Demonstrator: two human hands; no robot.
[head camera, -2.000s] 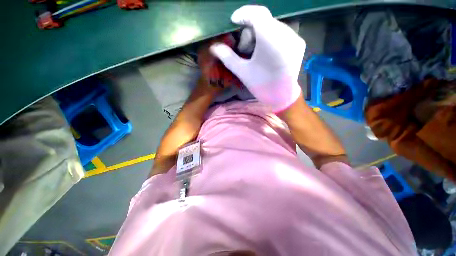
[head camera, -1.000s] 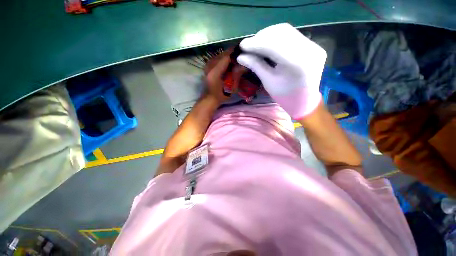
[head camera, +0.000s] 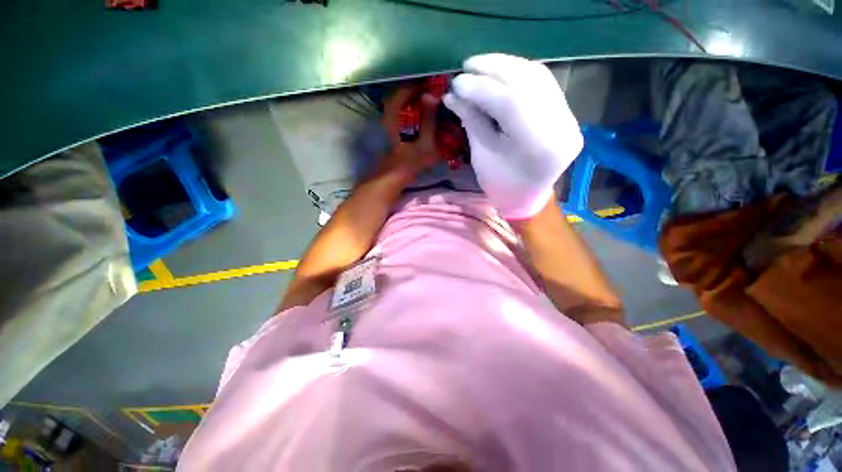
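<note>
My bare left hand (head camera: 420, 143) is closed around several red and black connector housings (head camera: 409, 120), held below the bench edge above my lap. Dark thin wire tails stick out on its left side. My right hand (head camera: 524, 134), in a white glove with a pink cuff, is just right of it. Its thumb and fingers are drawn together at the upper end of the red connectors. Its fingertips are partly hidden, and I cannot tell whether they pinch a wire.
The green bench (head camera: 222, 64) curves across the top. Red connector parts (head camera: 129, 4) and a black wire (head camera: 499, 16) lie at its far side. Blue stools stand left (head camera: 217, 207) and right (head camera: 646, 180). Seated people's legs show on both sides, with an orange-brown garment (head camera: 748, 258) at right.
My gloved hand had its thumb and fingers apart at first; they are now drawn together at the connectors. My left hand still holds the housings. The view has shifted slightly over the bench.
</note>
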